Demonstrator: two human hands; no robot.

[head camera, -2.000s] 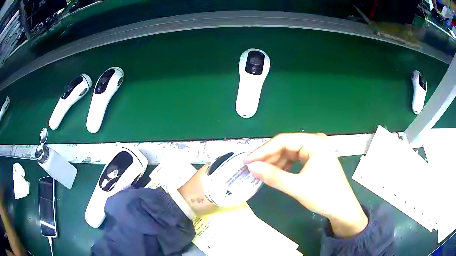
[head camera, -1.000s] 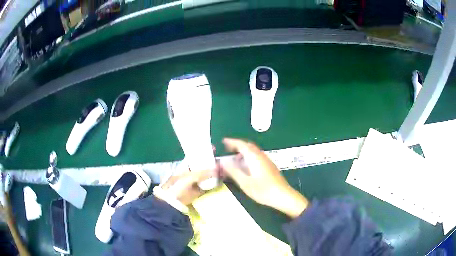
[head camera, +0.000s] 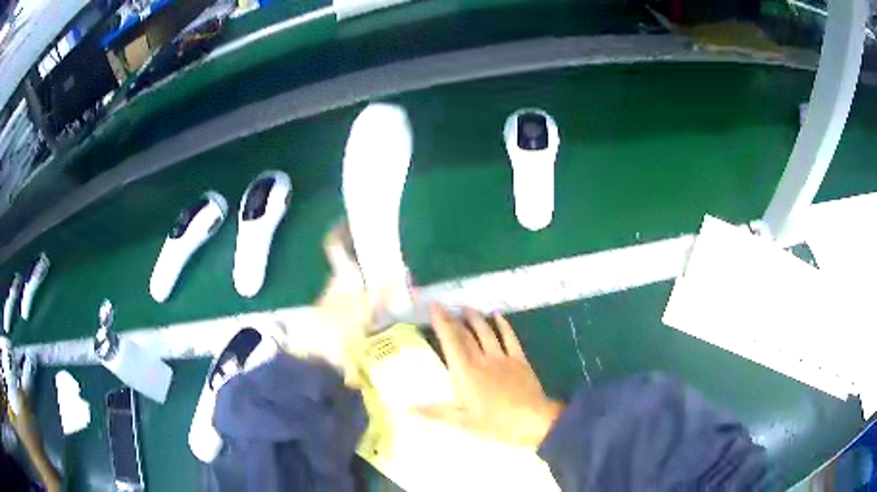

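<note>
My left hand (head camera: 341, 303), blurred, holds a white handset (head camera: 378, 183) by its narrow end. The handset stands out over the belt with its wide head away from me; no black panel shows on it. My right hand (head camera: 490, 370) lies with fingers spread over the label sheet (head camera: 399, 363), beside the handset's narrow end. The sheet has a yellow part with printed text and a whiter part toward me. Whether a label is at my right fingertips cannot be told.
Handsets lie on the green belt, one (head camera: 533, 168) right of centre and several at left. Another handset (head camera: 236, 370) lies by my left sleeve. A dispenser bottle (head camera: 139, 365), tissue (head camera: 71, 402) and smartphone (head camera: 123, 437) are left. Spare sheets (head camera: 745, 312) and a post (head camera: 822, 125) are right. Another person's arm shows far left.
The handset was first held head-on near my right fingers, then swung out over the belt and now shows a plain side. My right hand has come down from it onto the sheet. The view has shifted.
</note>
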